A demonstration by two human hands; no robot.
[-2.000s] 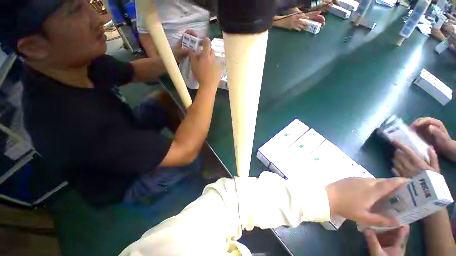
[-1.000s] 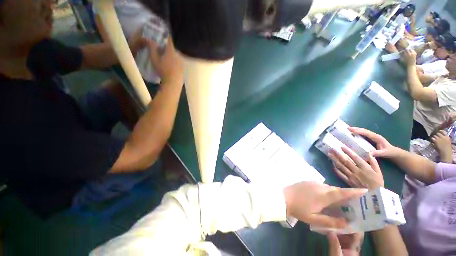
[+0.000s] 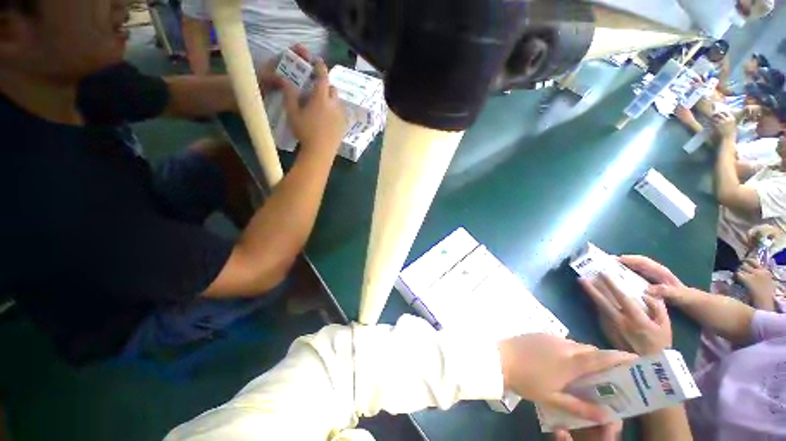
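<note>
A white carton (image 3: 633,392) with blue and red lettering and a picture of a pale device is tilted at the lower right. My left hand (image 3: 556,375), in a cream sleeve, grips its near end from above. My right hand (image 3: 595,432) shows only as fingertips under the carton's lower edge, cut off by the frame; they touch it. A block of white cartons (image 3: 483,288) lies flat on the green table (image 3: 508,202), its near part hidden by my sleeve and hand.
A cream tube (image 3: 414,172) with a black joint (image 3: 439,60) crosses in front. A person in black (image 3: 112,224) holds a carton at left, beside stacked cartons (image 3: 358,103). A person in lilac (image 3: 741,370) handles another at right. A single carton (image 3: 665,197) lies farther back.
The view has swung right, bringing the lilac sleeve into the picture. My hands still hold the carton, now tilted with its lettered face more towards the camera. The neighbour's held carton is turned differently.
</note>
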